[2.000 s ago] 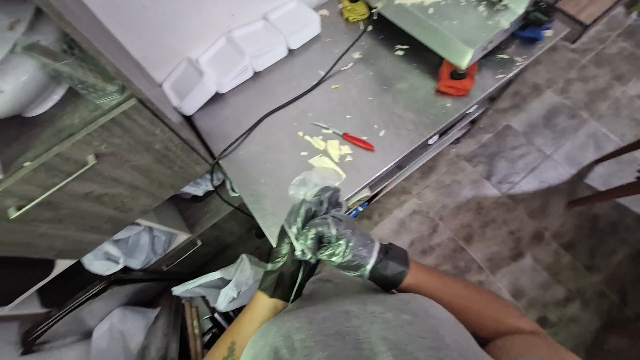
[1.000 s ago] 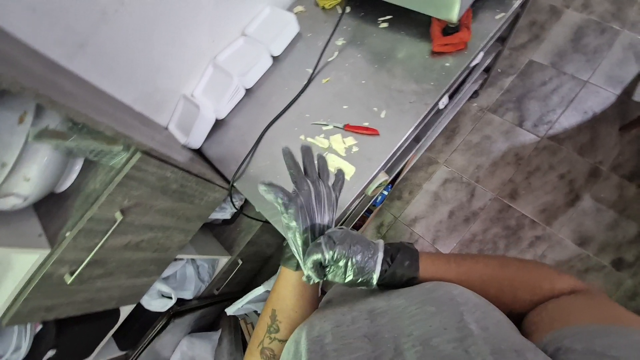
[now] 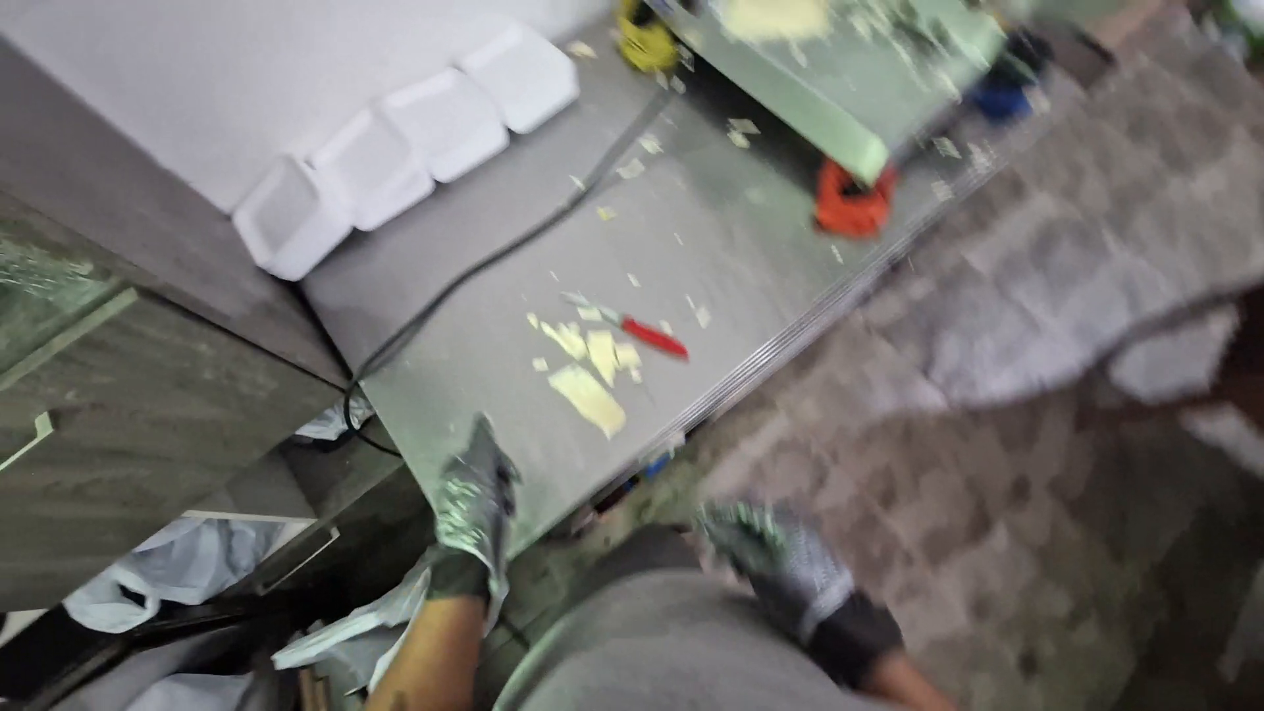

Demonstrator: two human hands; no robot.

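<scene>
My left hand [image 3: 476, 499], in a dark glove under a clear plastic one, is over the near corner of the grey counter [image 3: 474, 336], seen edge-on; nothing shows in it. My right hand [image 3: 775, 563], gloved the same way and blurred, is off the counter at my right side, its fingers partly curled; I see nothing in it. Beyond the left hand lie pale yellow pieces [image 3: 588, 395], perhaps cheese, and a small knife with a red handle [image 3: 654, 337]. White foam trays [image 3: 291, 212] stand in a row along the wall.
A metal platform [image 3: 790, 79] with pale scraps stands at the back, with yellow [image 3: 647, 39] and red [image 3: 854, 202] items at its corners. A black cable [image 3: 474, 272] crosses the counter. Drawers [image 3: 148, 434] and plastic bags [image 3: 197, 563] are at left, tiled floor [image 3: 987, 494] at right.
My hands were together at the left hand's glove and are now apart. The right hand has moved away to the right. The left hand's fingers, spread one second ago, now appear closer together.
</scene>
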